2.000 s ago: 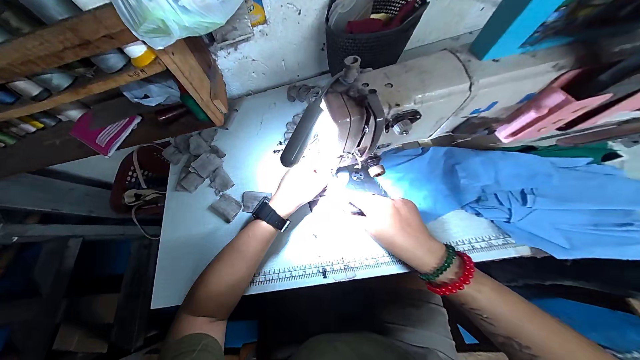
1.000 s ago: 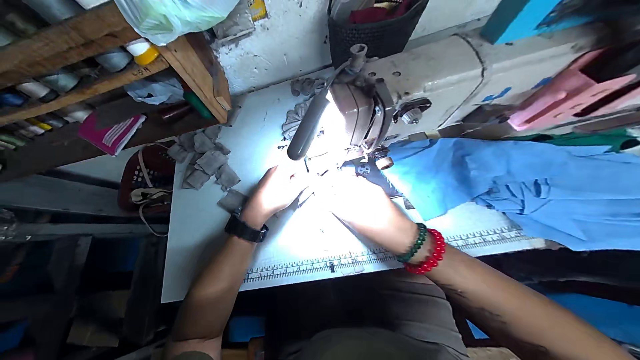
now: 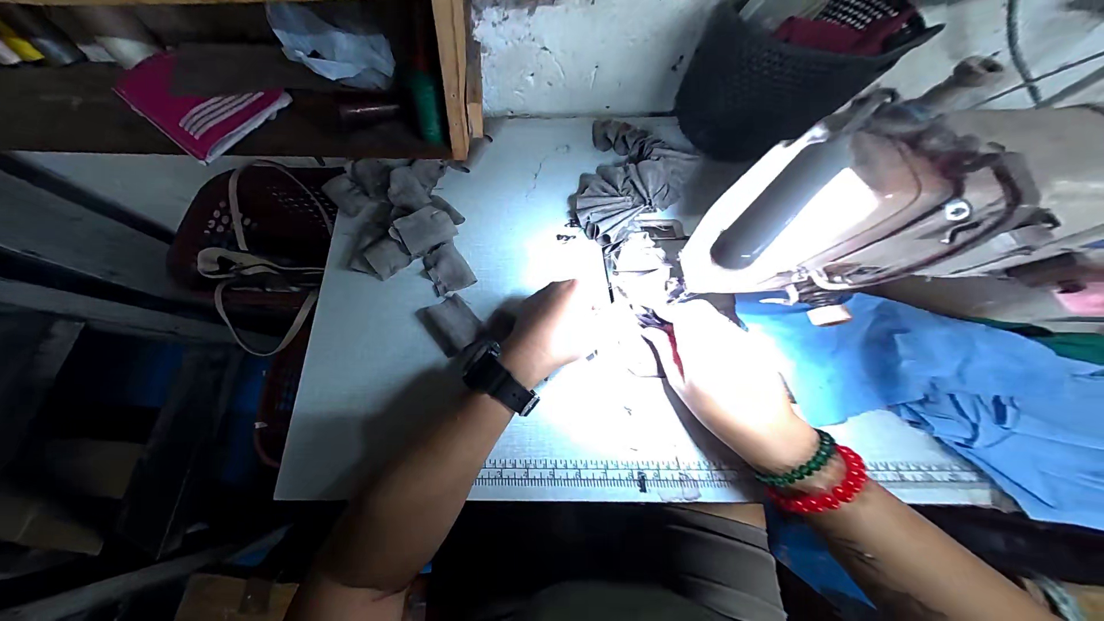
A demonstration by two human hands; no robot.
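The head of a sewing machine stands at the right, its lamp glaring on the table. My left hand, with a black watch at the wrist, lies on the white tabletop left of the needle area; glare hides what its fingertips touch. My right hand is just below the machine head, close to a small dark and red item at its thumb; its grip is washed out. Gathered grey fabric lies behind the needle area. Several grey fabric pieces are piled at the left, with one single piece near my watch.
Blue cloth spreads right of my right hand. A measuring tape strip runs along the front edge. A dark basket stands behind the table, a wooden shelf at the back left, and a dark red basket beyond the left edge.
The view has shifted left and closer. Gathered grey fabric behind the needle area shows more fully. The blue cloth remains at the right.
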